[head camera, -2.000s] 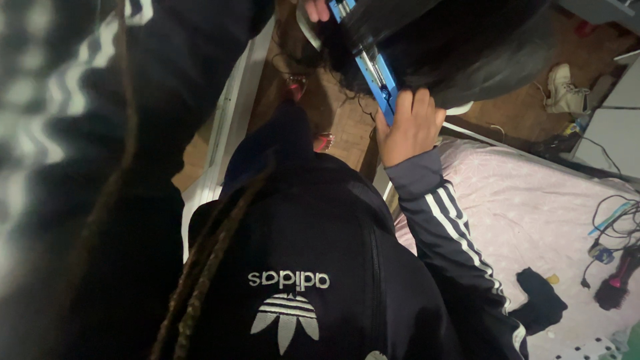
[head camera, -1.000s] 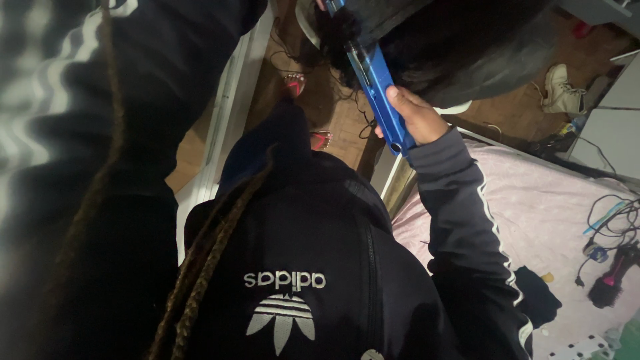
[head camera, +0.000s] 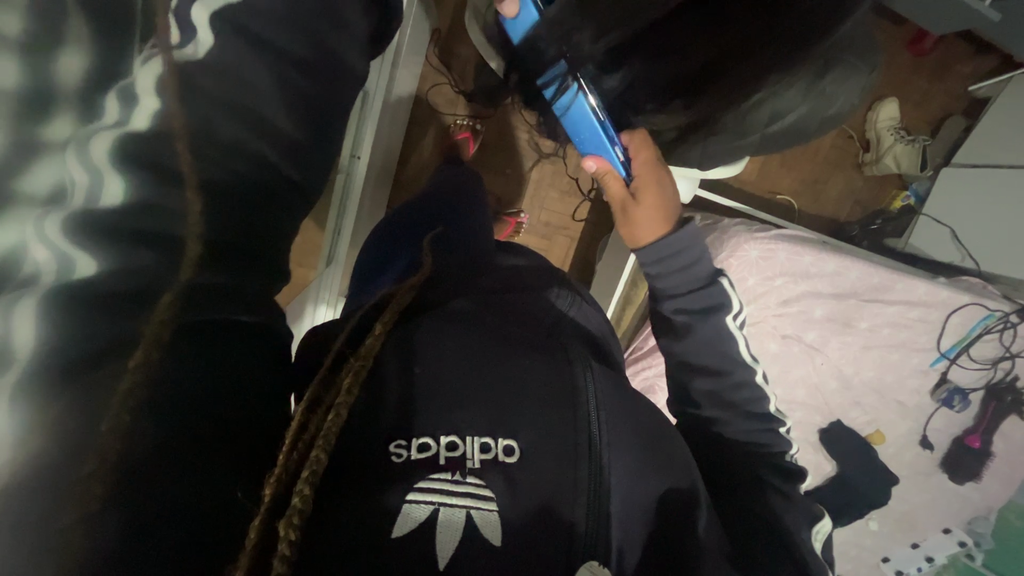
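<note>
My right hand (head camera: 640, 184) grips the lower end of a blue hair straightener (head camera: 588, 120), with its thumb along the near side. The tool slants up and left across long dark hair (head camera: 688, 72), and some strands cross over its middle. Whether its plates are pressed together is unclear. At the top edge, fingertips of my left hand (head camera: 507, 7) touch the straightener's upper end. The rest of that hand is out of view, so its hold is hidden. My left sleeve fills the left side, blurred.
A white chair (head camera: 712, 172) stands under the hair. On the bed's pink sheet (head camera: 784, 304) lie a round hairbrush (head camera: 980, 440), tangled cables (head camera: 980, 344) and a black cloth (head camera: 856, 476). Feet in red sandals (head camera: 510, 224) and a pale boot (head camera: 888, 140) are on the wooden floor, with cords nearby.
My right hand has turned on the straightener: its fingers lay over the tool two seconds ago, and now its thumb shows. The straightener has turned too, showing a smoother blue side.
</note>
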